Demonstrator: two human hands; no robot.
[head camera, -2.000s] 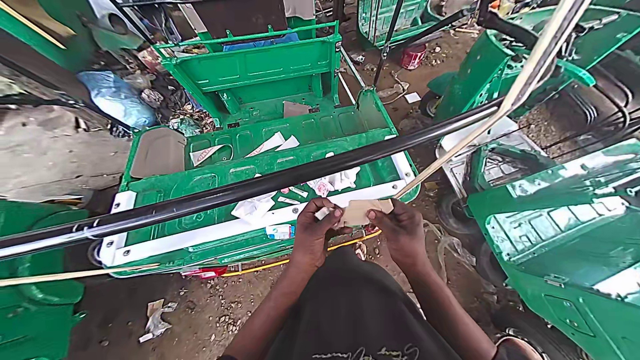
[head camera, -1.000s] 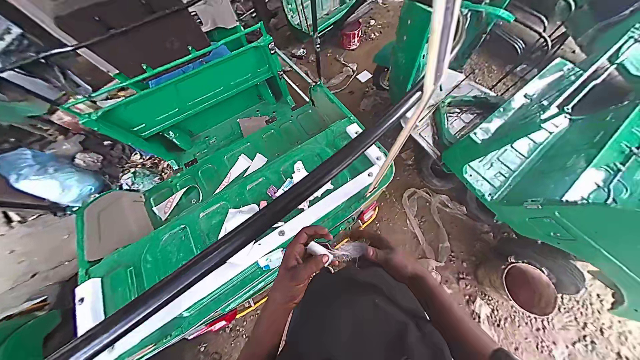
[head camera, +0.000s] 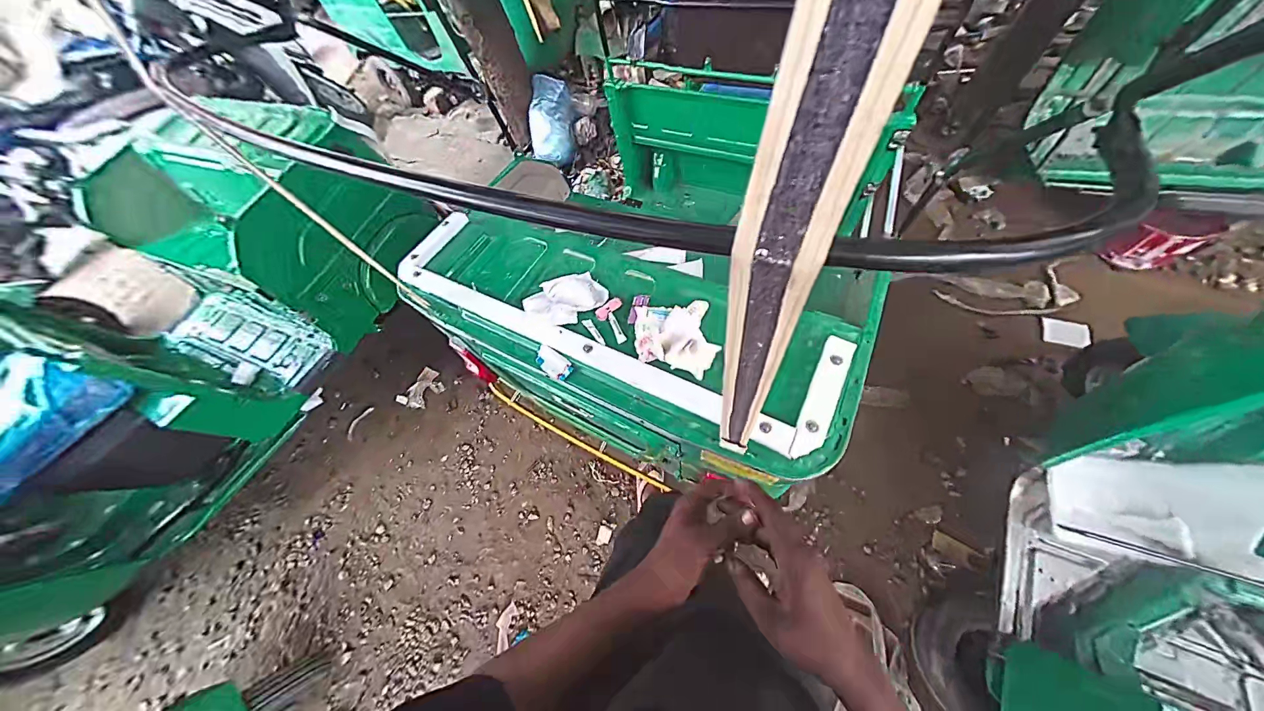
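My left hand (head camera: 699, 538) and my right hand (head camera: 790, 583) meet in front of my body, fingers bent and touching; whether something small lies between them cannot be told. Just beyond them is the green metal body (head camera: 513, 252) of a vehicle, edged by a white strip (head camera: 632, 367) with screws. On its panel lie a crumpled white wrapper (head camera: 575, 293), a pink item (head camera: 608, 308) and a torn paper packet (head camera: 681, 341). A small blue-and-white packet (head camera: 555, 362) rests at the white strip.
A black curved tube (head camera: 592, 225) crosses above the panel, and a wood-edged dark strip (head camera: 805, 188) hangs down to its near corner. Green vehicle bodies (head camera: 306, 212) stand left, with another white-and-green one (head camera: 1145, 504) right. The ground (head camera: 395, 553) is stony soil with litter.
The view has swung left. A pale piece held between both hands two seconds ago, and a whitish thing there one second ago, can no longer be made out; the hands are now close together.
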